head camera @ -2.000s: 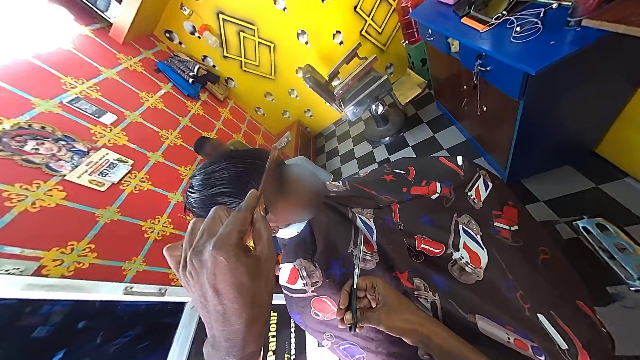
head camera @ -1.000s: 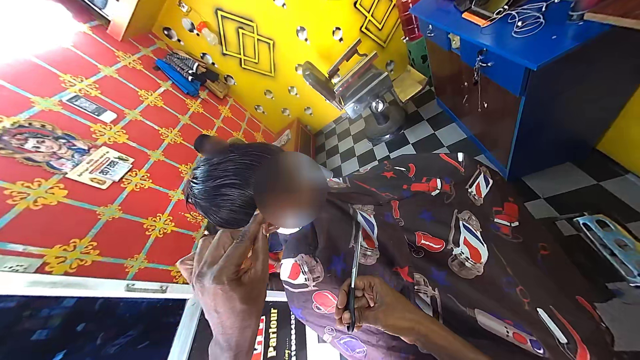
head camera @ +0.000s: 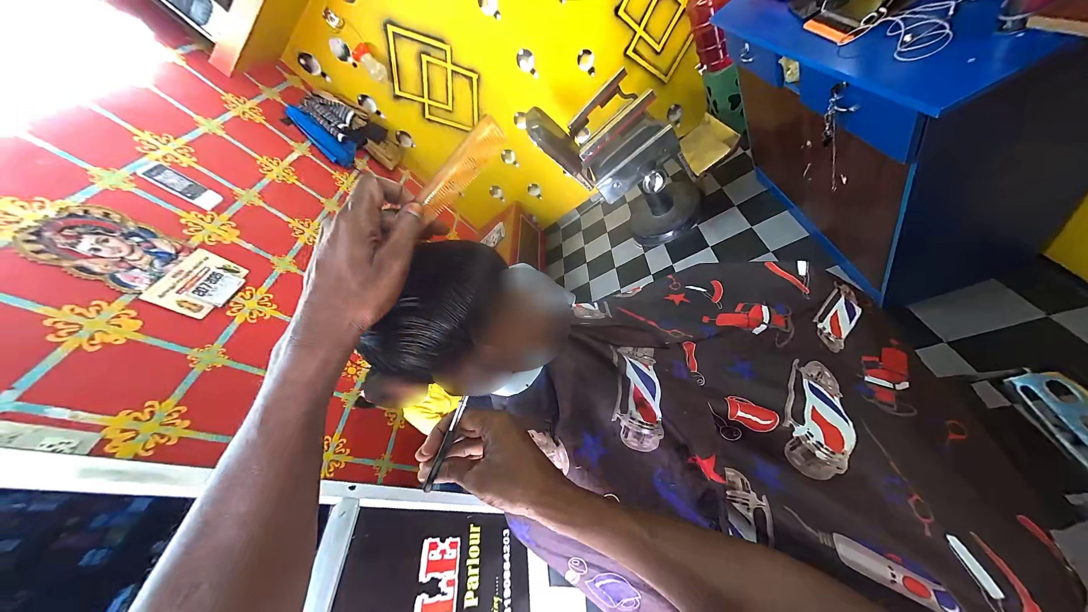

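My left hand point(head camera: 365, 255) grips an orange-brown comb point(head camera: 463, 166) above the black hair point(head camera: 433, 306) of a seated person. The comb points up and to the right, its teeth off the hair. My right hand point(head camera: 484, 459), beside the lower side of the person's head, is closed on a slim dark tool point(head camera: 442, 450) with a thin metal part, perhaps scissors or a razor; its tip ends close to the head. A dark barber's cape point(head camera: 680, 408) printed with barber poles, chairs and combs covers the person's body.
Behind stands a barber's chair point(head camera: 650, 183) on a checkered floor point(head camera: 739, 221). A blue cabinet point(head camera: 901, 93) with cables on top is at the upper right. The red patterned wall point(head camera: 170, 357) is at left, and a yellow wall point(head camera: 459, 51) behind. A light-blue object point(head camera: 1058, 408) lies at the right edge.
My left hand has moved up from the lower side of the head to above the hair, with the comb. My right hand has moved left from over the cape to beside the head.
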